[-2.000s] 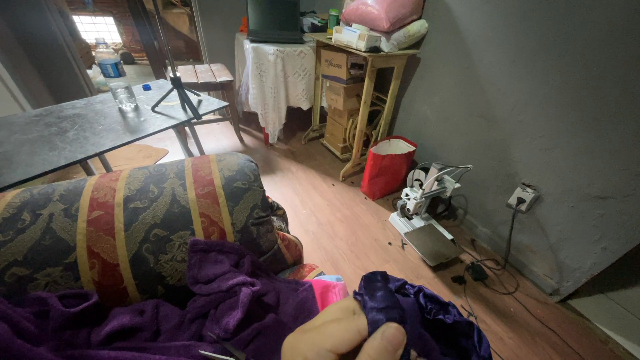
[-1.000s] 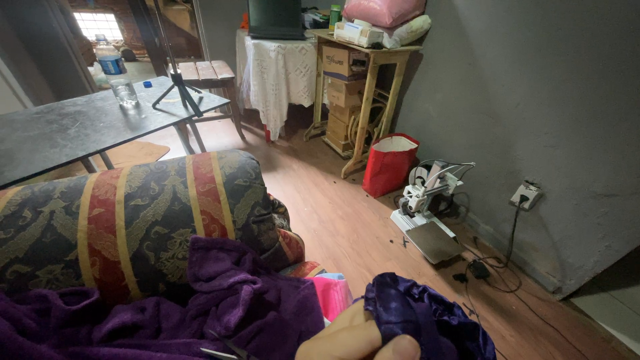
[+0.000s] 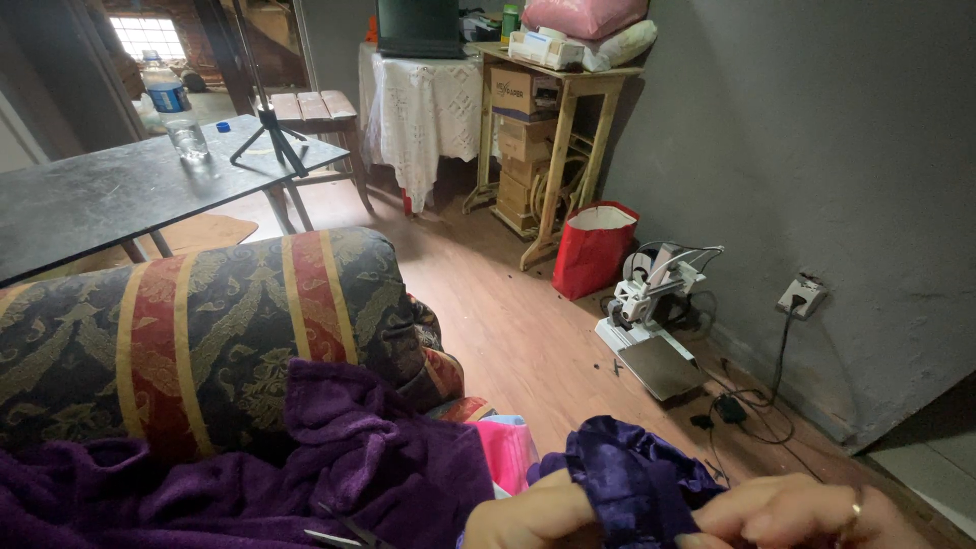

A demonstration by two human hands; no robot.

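Observation:
Shiny dark purple fabric [image 3: 637, 476], gathered into folds, lies over my left hand [image 3: 530, 518] at the bottom of the view. From the right, my right hand [image 3: 801, 515], with a ring on one finger, pinches the edge of the same fabric. A purple plush cloth [image 3: 366, 442] is spread to the left, with metal scissors [image 3: 335, 538] partly showing on it at the bottom edge. Pink fabric [image 3: 509, 451] shows between the plush cloth and my left hand. The lower parts of both hands are out of view.
A patterned sofa arm [image 3: 229, 335] stands at the left. Beyond it is a dark table [image 3: 114, 191] with a plastic bottle [image 3: 185, 126] and a small tripod [image 3: 272, 141]. A red bag [image 3: 595, 252] and a white 3D printer [image 3: 648, 313] with cables stand on the floor near the wall.
My right hand has come into view at the lower right and now touches the shiny fabric. The left hand remains at the fabric.

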